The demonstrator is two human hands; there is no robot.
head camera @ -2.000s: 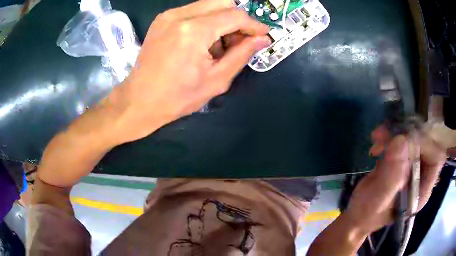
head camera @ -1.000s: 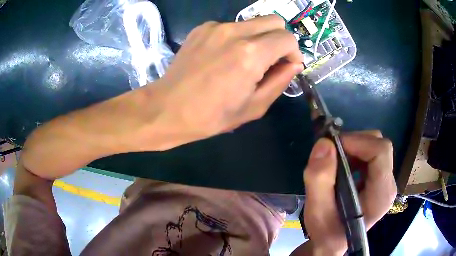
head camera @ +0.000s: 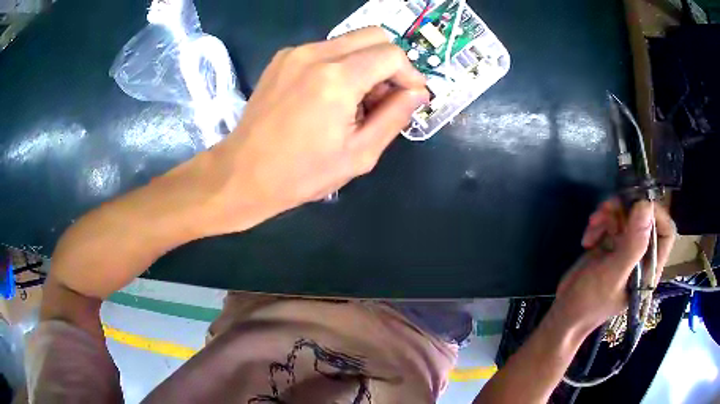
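Note:
The white socket housing [head camera: 493,63] lies open at the top centre, with a green circuit board [head camera: 456,38] and red, blue and white wires inside. My left hand [head camera: 316,118] reaches over its lower left corner, thumb and forefinger pinched together; what they pinch, if anything, is too hidden to tell. My right hand [head camera: 624,245] is at the right, away from the housing, closed around the soldering iron [head camera: 624,150], whose tip points up and away from me. A pale tube loops alongside the iron.
A clear plastic bag [head camera: 146,63] with a white power cord [head camera: 207,79] lies at the upper left on the dark green mat [head camera: 379,237]. A wooden edge [head camera: 643,102] and dark boxes stand at right. Loose brass contacts [head camera: 631,325] show at the lower right.
My right hand has moved the iron from the housing's lower corner out to the right. The housing, bag and my left hand sit a little further left in view.

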